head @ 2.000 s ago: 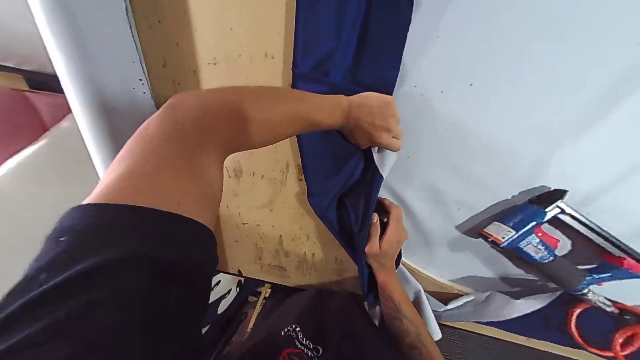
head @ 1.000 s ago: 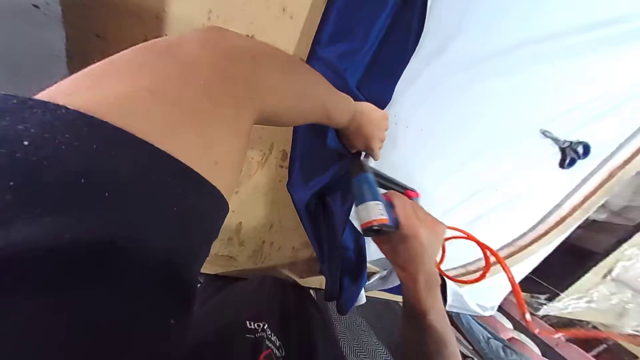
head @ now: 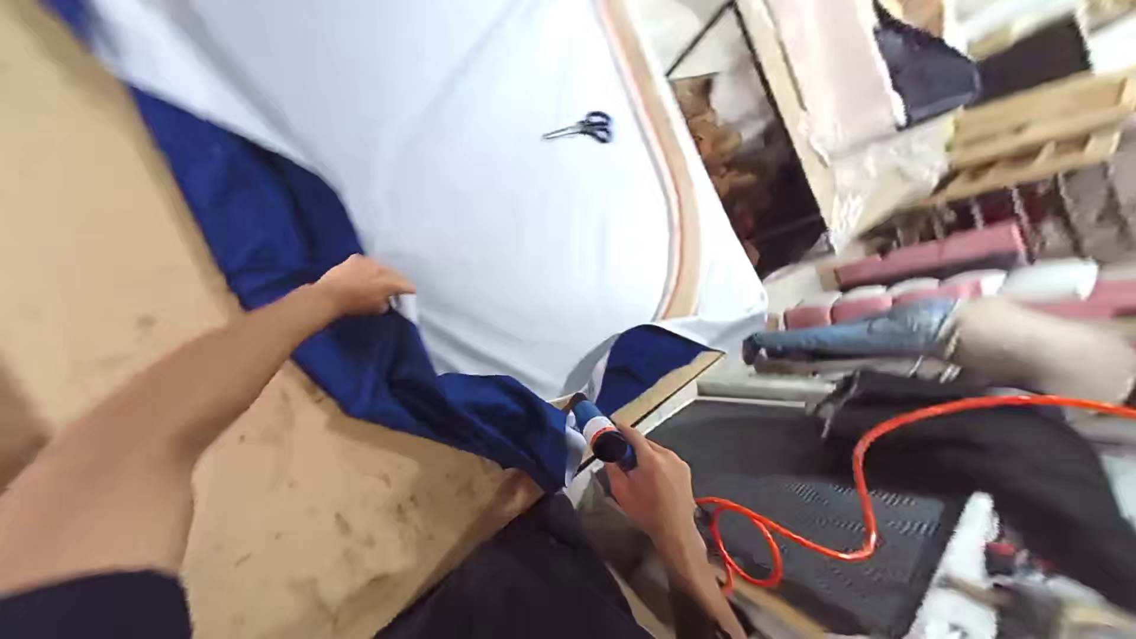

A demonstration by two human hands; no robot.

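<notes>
My left hand (head: 359, 286) grips the edge of a strip of blue fabric (head: 293, 209) with a white underside, which runs over a wooden board (head: 266, 497). Lower down and to the right, my right hand (head: 655, 484) is closed around a blue pneumatic stapler (head: 599, 430). The stapler's front end is at the fabric's edge near the board's corner; whether it touches cannot be told. White cloth (head: 497, 222) spreads beyond the blue strip, and scissors (head: 584, 128) lie on it.
An orange air hose (head: 865, 497) loops to the right of my right hand over a dark mat (head: 799, 444). Beyond it a person in jeans (head: 870, 333) is partly visible, blurred. Pink and white upholstered pieces (head: 932, 257) and a wooden frame (head: 1038, 124) stand farther back.
The view has swung a lot. One second ago my right hand held the stapler close to my left hand; now the two are well apart. Two seconds ago the stapler lay on the white cloth.
</notes>
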